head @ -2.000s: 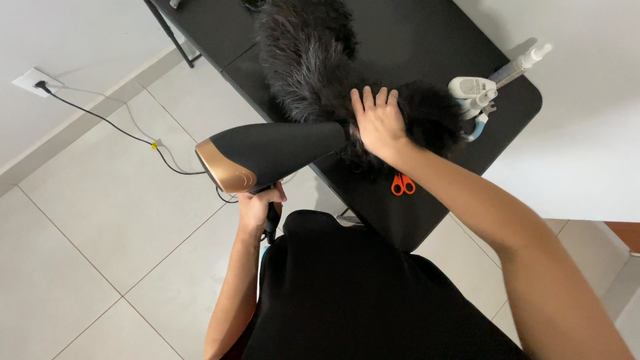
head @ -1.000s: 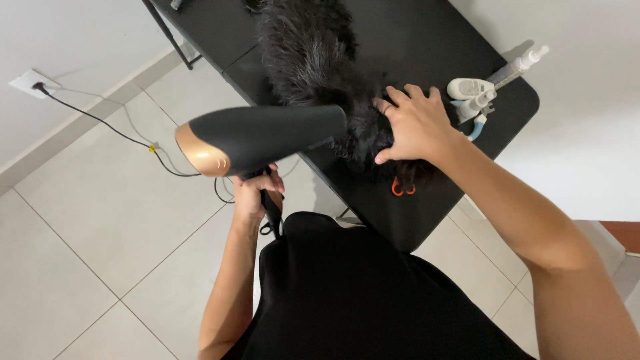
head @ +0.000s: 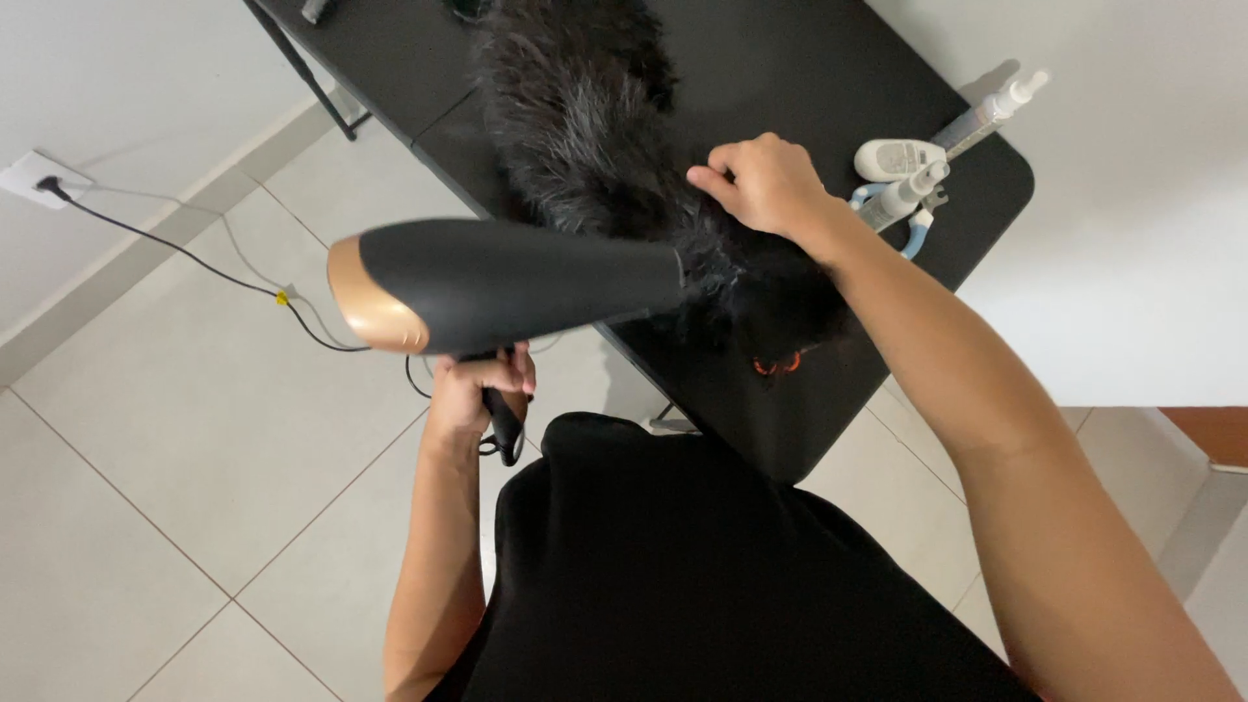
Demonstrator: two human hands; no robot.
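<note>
My left hand point(head: 485, 388) is closed around the handle of a black hair dryer point(head: 507, 283) with a copper-coloured rear end. Its nozzle points right, right at the fur of a black long-haired animal point(head: 585, 127), which looks like a dog, on a black folding table point(head: 780, 68). My right hand point(head: 759, 185) lies at the animal's fur with its fingers curled; whether it grips some fur is hard to see. Orange-handled scissors point(head: 777, 365) lie near the table's corner, partly hidden by the fur.
At the table's right end are a white clipper-like device point(head: 897, 159), two spray bottles point(head: 990, 112) point(head: 902, 198) and a blue-and-white tool point(head: 918, 234). A black power cord point(head: 175, 244) runs from the wall outlet point(head: 44, 182) above the tiled floor. A white wall borders the table.
My right hand has gone from spread fingers on the fur to curled fingers. The dryer, still in my left hand, has shifted slightly, its nozzle at the fur.
</note>
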